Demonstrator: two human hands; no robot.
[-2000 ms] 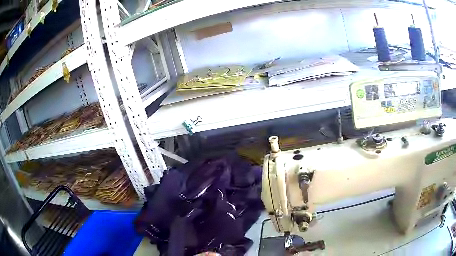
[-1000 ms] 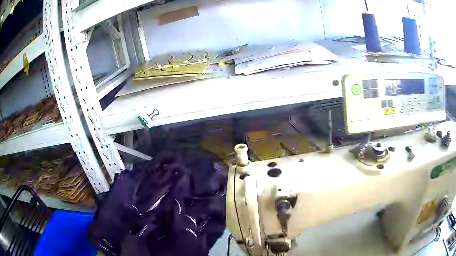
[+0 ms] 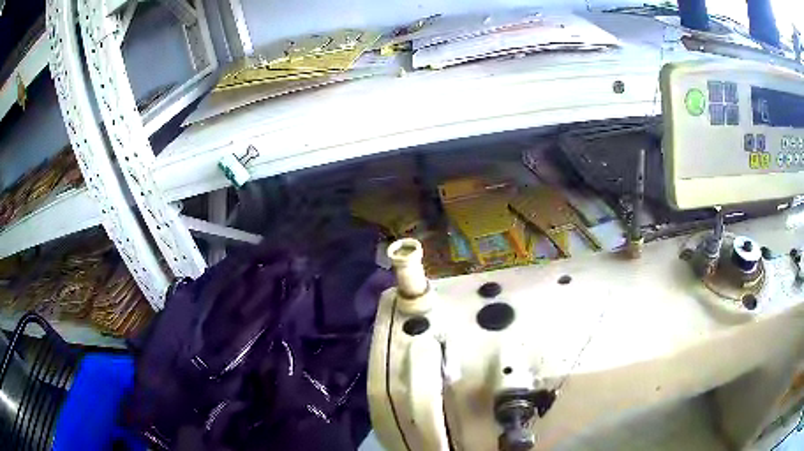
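A heap of dark purple to black garment pieces with pale glints lies left of the machine head. The cream sewing machine fills the lower right, close to the camera. A cream knob stands on top of its left end. The dark thread tension assembly is on its face at the bottom edge. The needle area is below the picture. Neither of my hands is in view.
A blue bin is at lower left beside a black slatted frame. A white shelf crosses behind, with a teal binder clip on its edge. Yellow-brown boards lie beneath. The control panel is at right.
The view has moved closer to the machine head, which now looks larger. The heap and bin have shifted left in the picture. A fingertip-like patch at the bottom edge earlier is gone.
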